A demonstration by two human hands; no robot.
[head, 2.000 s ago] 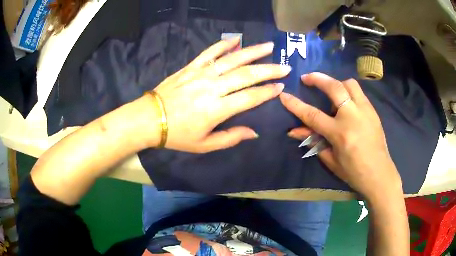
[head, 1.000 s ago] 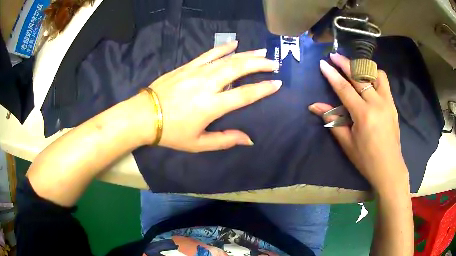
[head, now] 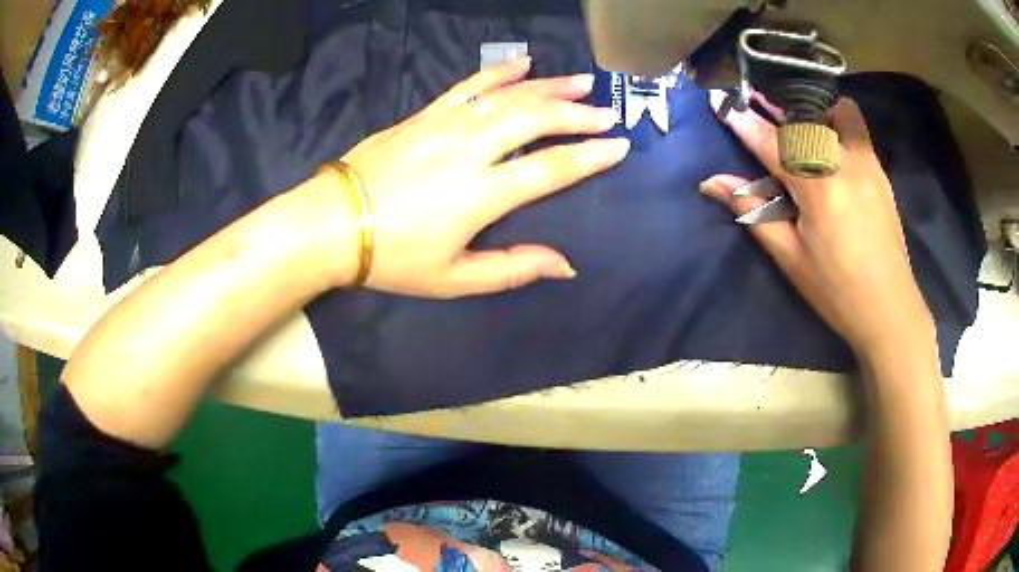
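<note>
A dark navy jacket front panel [head: 536,335] lies on the machine table. A brand label [head: 617,98] with white lettering lies on it beside the shiny presser foot [head: 647,106]. My left hand [head: 481,184] lies flat on the cloth with fingers spread, left of the label. My right hand [head: 832,201] is right of the foot, its fingertips partly hidden behind the tension knob. It holds thread snips [head: 764,201] in the palm, blades pointing left. A pale grey second label [head: 503,54] shows above my left fingers.
The cream sewing machine head [head: 659,34] stands at top right, with a spring and brass-coloured knob [head: 809,149] in front. The cream table edge [head: 503,427] curves below the cloth. A blue and white box [head: 62,67] is at top left. A red stool [head: 989,492] is at lower right.
The panel has moved up, away from me, baring more table edge. My left hand has moved slightly up with it. My right hand has moved up and right, behind the knob, with the snips still held.
</note>
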